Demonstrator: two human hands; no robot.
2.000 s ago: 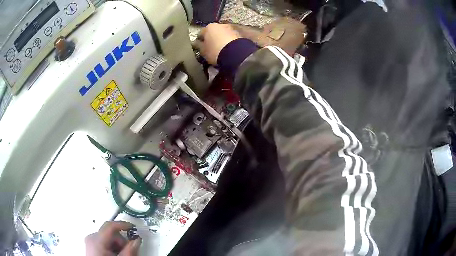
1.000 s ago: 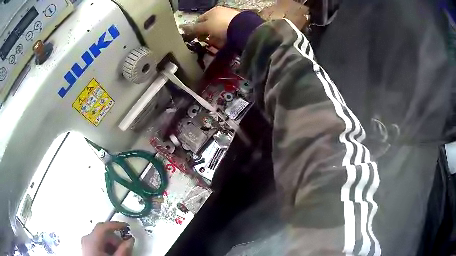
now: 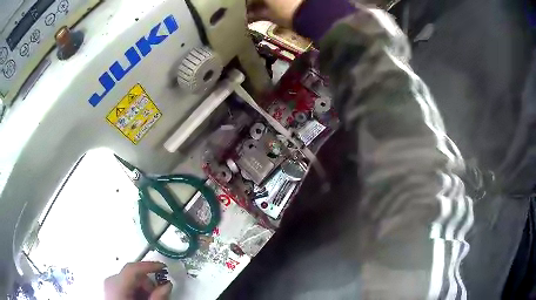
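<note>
My left hand (image 3: 136, 284), at the bottom left and cut by the edge, pinches a small dark metal piece, likely a bobbin case (image 3: 161, 274), between thumb and finger. My right hand (image 3: 273, 10) is at the top edge behind the machine head, mostly cut off and blurred; whether it holds anything cannot be told. The cream JUKI sewing machine (image 3: 64, 132) fills the left. Its ridged knob (image 3: 198, 70) and pale bar (image 3: 198, 117) are near the centre.
Green-handled scissors (image 3: 179, 214) lie on the white machine surface, above and right of my left hand. Loose bobbins and metal parts (image 3: 258, 163) lie in a red-marked patch beside the machine. Dark cloth (image 3: 305, 252) lies at lower centre. My camouflage sleeve crosses the right side.
My right hand has moved up to the top edge and is now mostly out of view. My left hand still pinches the small metal piece. The view has shifted slightly.
</note>
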